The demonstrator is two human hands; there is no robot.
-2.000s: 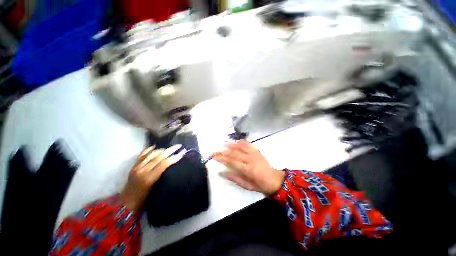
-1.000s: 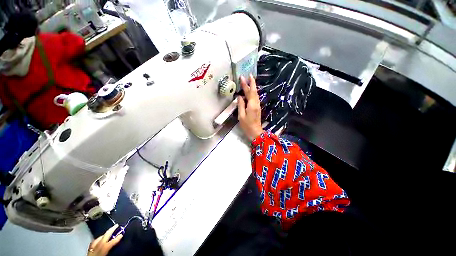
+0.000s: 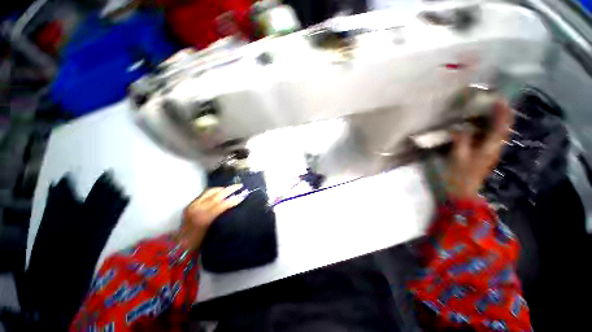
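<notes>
The black bag panel (image 3: 240, 237) lies flat on the white table below the machine head, its rounded end towards me. Its upper end runs under the presser foot area (image 3: 237, 159), where blur hides the needle. My left hand (image 3: 211, 209) holds the panel at its upper left, fingers across its surface. My right hand (image 3: 477, 152) is raised at the right end of the off-white sewing machine (image 3: 292, 84), blurred, fingers apart, with nothing visible in it. A small dark thing, perhaps thread snips (image 3: 311, 178), lies right of the needle area.
Black gusset strips (image 3: 71, 227) with frayed ends lie on the table (image 3: 143, 168) at left. A tangled heap of black strips (image 3: 532, 146) is at far right, beyond my right hand. A blue bin (image 3: 107, 65) and something red (image 3: 204, 19) are behind the table.
The view has swung back left and down from the machine's right end. My right hand, beside the panel two seconds ago, is now at the machine's right end. My left hand stays on the panel.
</notes>
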